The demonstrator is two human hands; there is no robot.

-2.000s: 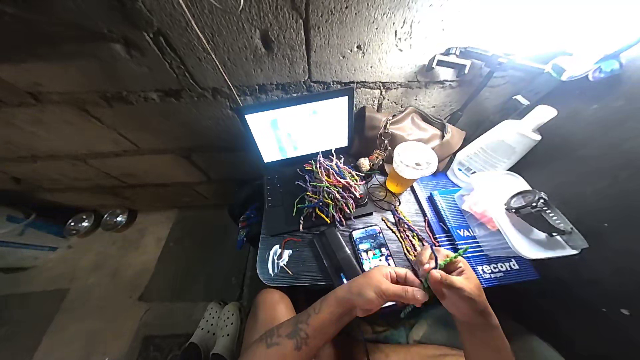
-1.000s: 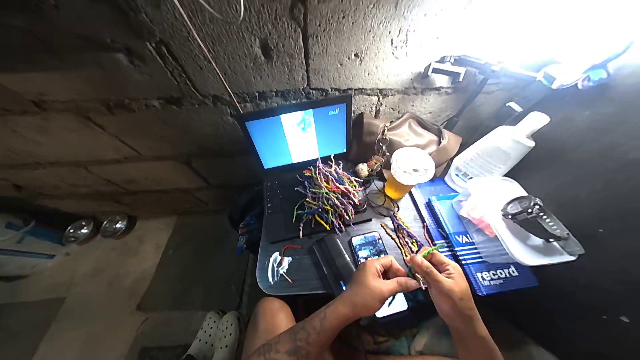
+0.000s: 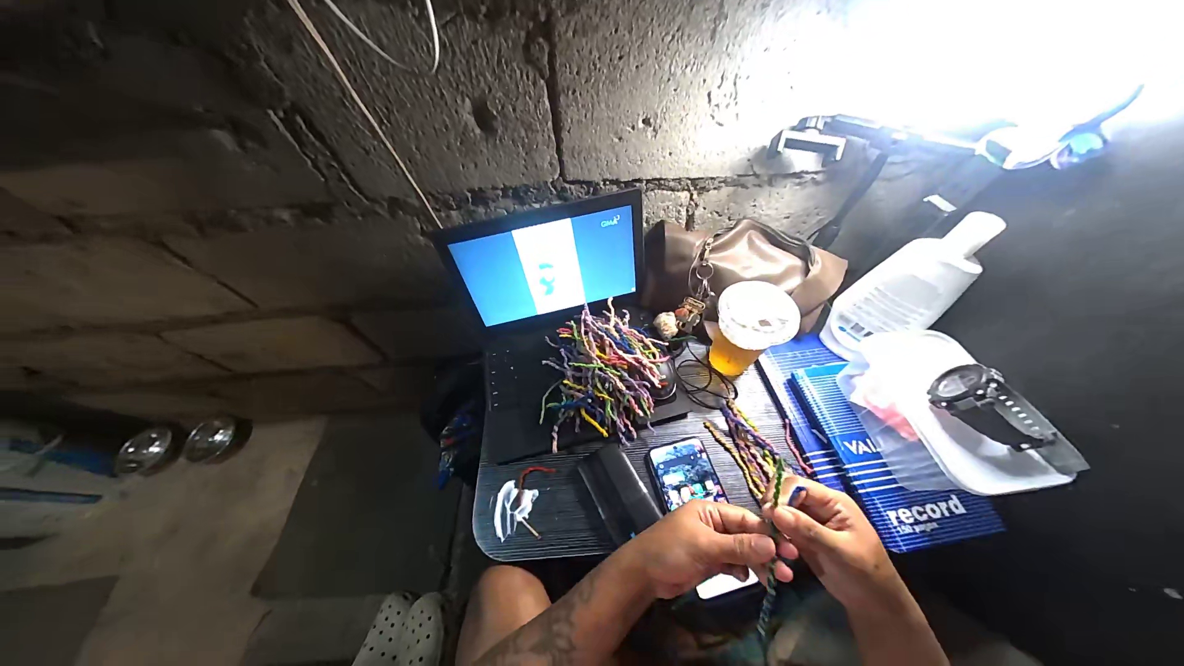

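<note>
My left hand (image 3: 717, 546) pinches a green twisted yarn cord (image 3: 766, 592) between thumb and fingers. Close against it on the right, my right hand (image 3: 823, 532) grips the same cord higher up, and its upper end stands above the fingers. A loose bunch of multicoloured twisted cords (image 3: 749, 444) lies just beyond both hands. A larger pile of such cords (image 3: 606, 375) rests on the laptop's keyboard (image 3: 518, 407). Partly under my left hand is a smartphone (image 3: 684, 472) with its screen lit, beside a dark case (image 3: 620, 495).
A lidded plastic cup of orange drink (image 3: 735, 356) stands behind the loose cords. To the right are blue record books (image 3: 943, 527), a white tray with a wristwatch (image 3: 990, 407) and a white bottle (image 3: 911, 287). A brown bag (image 3: 754, 259) sits by the wall; white scraps (image 3: 509, 509) lie front left.
The green cord now hangs down below my hands, where two seconds ago it pointed out to the right. The laptop screen went from mostly white to blue and white.
</note>
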